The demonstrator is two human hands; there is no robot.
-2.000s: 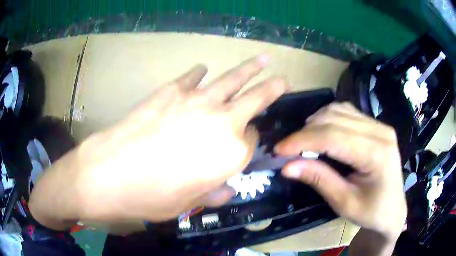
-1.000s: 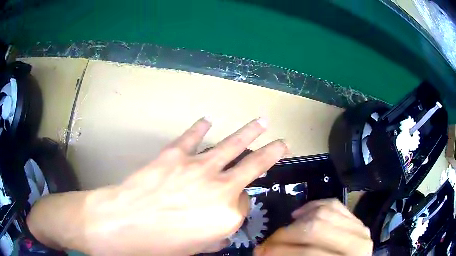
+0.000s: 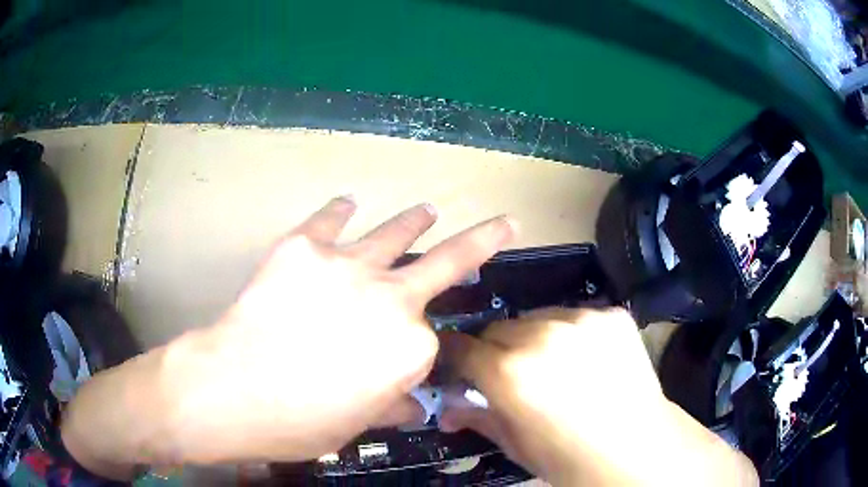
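Note:
An open black base housing [image 3: 542, 270] lies under both my hands, with screws inside and small white connectors [image 3: 373, 451] along its near edge. My left hand [image 3: 305, 352] lies over its left part, fingers spread, thumb side low near the gear area. My right hand [image 3: 562, 380] is bent over the middle, its fingertips close to my left thumb. A small part of the white gear [image 3: 428, 403] shows between the hands, with a pale piece at the right fingertips, likely the ribbon cable's end. The hands hide most of the gear and what the fingers touch.
Fan units with housings, white gears and ribbon cables stand at the right [image 3: 700, 228] and lower right [image 3: 761, 385]. More fan heads stand at the left edge [image 3: 62, 347]. The cardboard-covered bench [image 3: 219, 190] meets the green conveyor belt [image 3: 381, 57] behind a dark, scratched edge.
The view has shifted. My right hand has moved left over the gear, meeting my left hand; earlier it pinched the grey ribbon farther right. My left hand remains spread over the housing.

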